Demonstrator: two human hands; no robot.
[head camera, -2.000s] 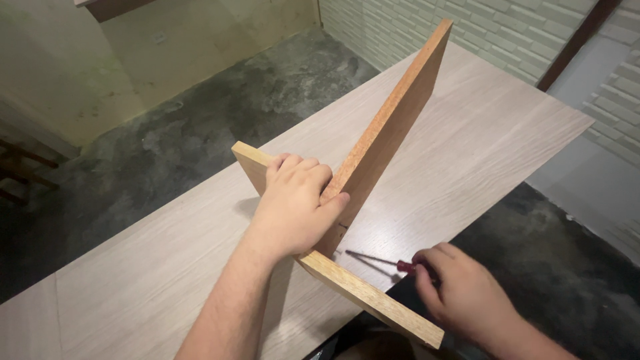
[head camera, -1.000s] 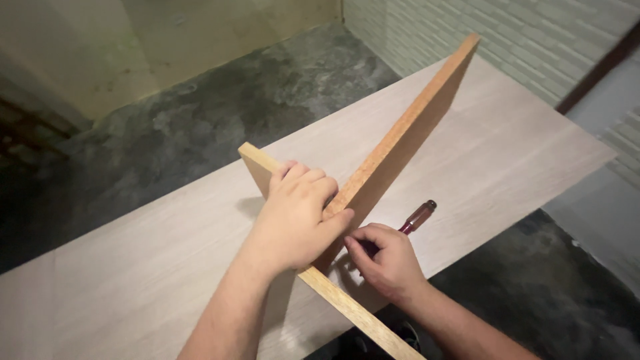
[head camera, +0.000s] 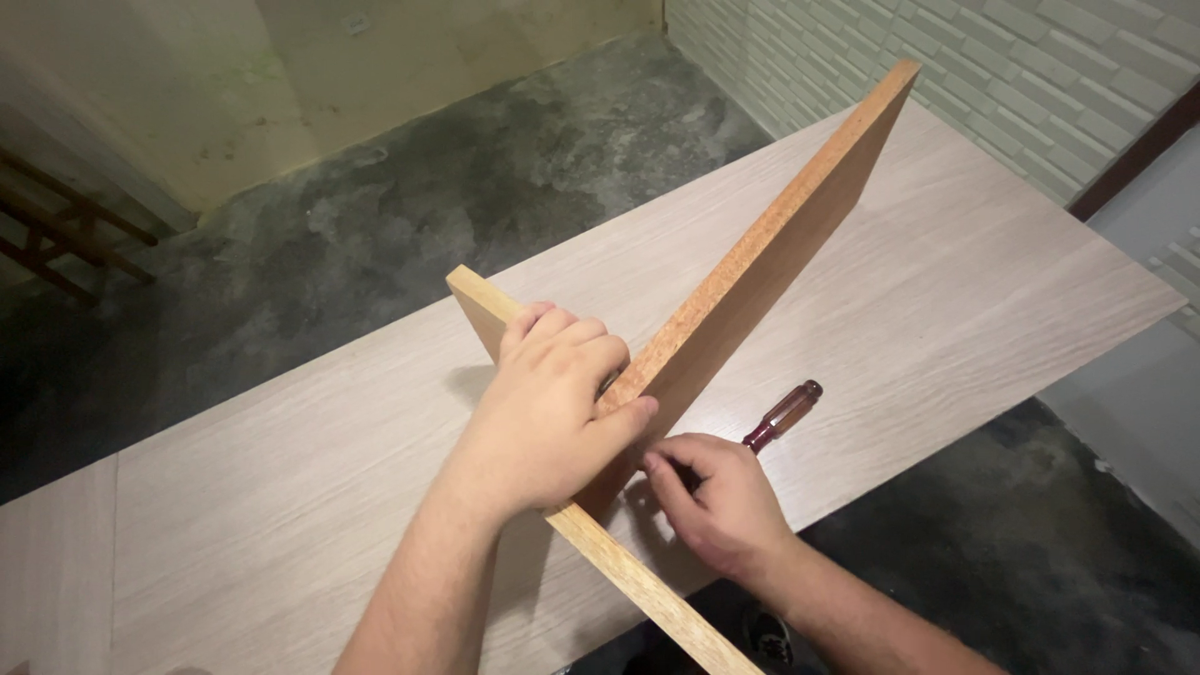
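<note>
Two wooden boards stand on edge and meet at an angle. My left hand (head camera: 553, 412) is closed over their junction, fingers over the light-edged board (head camera: 647, 586) and thumb against the reddish-brown board (head camera: 769, 225). Close to the junction, on the near right side, my right hand (head camera: 717, 497) has its thumb and index finger pinched together at the reddish board's face. Anything between those fingertips is too small or hidden to tell. A screwdriver with a dark red translucent handle (head camera: 786, 412) appears to lie on the table just beyond that hand; its shaft is hidden.
Both boards rest on a long table with a pale wood-grain top (head camera: 309, 450). Dark floor (head camera: 450, 178) surrounds it. A wooden stool or rack (head camera: 70, 230) stands at the far left, and a textured brick-pattern wall (head camera: 1012, 84) rises at the back right. A shoe (head camera: 767, 633) shows below the near edge.
Two seconds ago my right hand held the screwdriver near the junction. Its handle now points away to the upper right, and my right fingers have moved in to the reddish board. My left hand keeps its hold.
</note>
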